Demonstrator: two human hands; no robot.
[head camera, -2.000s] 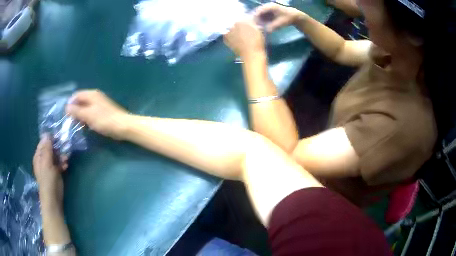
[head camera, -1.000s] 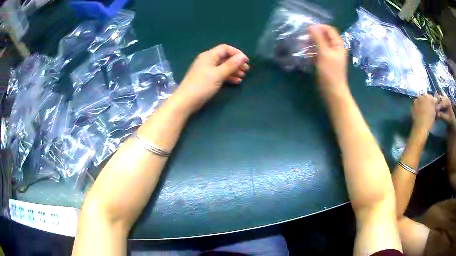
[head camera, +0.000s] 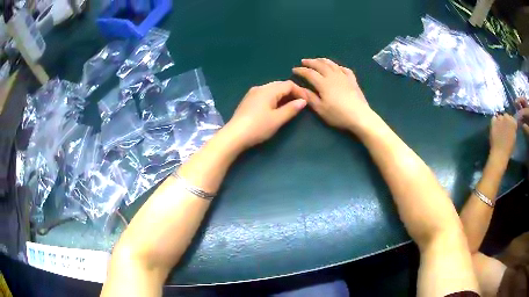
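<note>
My left hand (head camera: 268, 113) and my right hand (head camera: 334, 93) meet over the middle of the green table, fingertips touching or nearly so. No bag shows in either hand. The left fingers are curled with thumb and forefinger close together; whether something tiny is between them cannot be told. The right fingers are spread a little. A loose heap of clear zip bags (head camera: 124, 139) with dark contents lies left of my left forearm. A denser, whiter heap of bags (head camera: 458, 69) lies at the right.
A blue bin (head camera: 134, 20) stands behind the left heap. A white power strip (head camera: 66, 259) lies at the left table edge, with a cord (head camera: 55, 225) above it. A neighbouring worker's hand (head camera: 502, 130) is at the right edge. Yellow-green strands (head camera: 502, 32) lie far right.
The bag that my right hand held is out of it, and that hand has moved left to meet my left hand. Earlier both hands held a bag. The view has swung back from the right.
</note>
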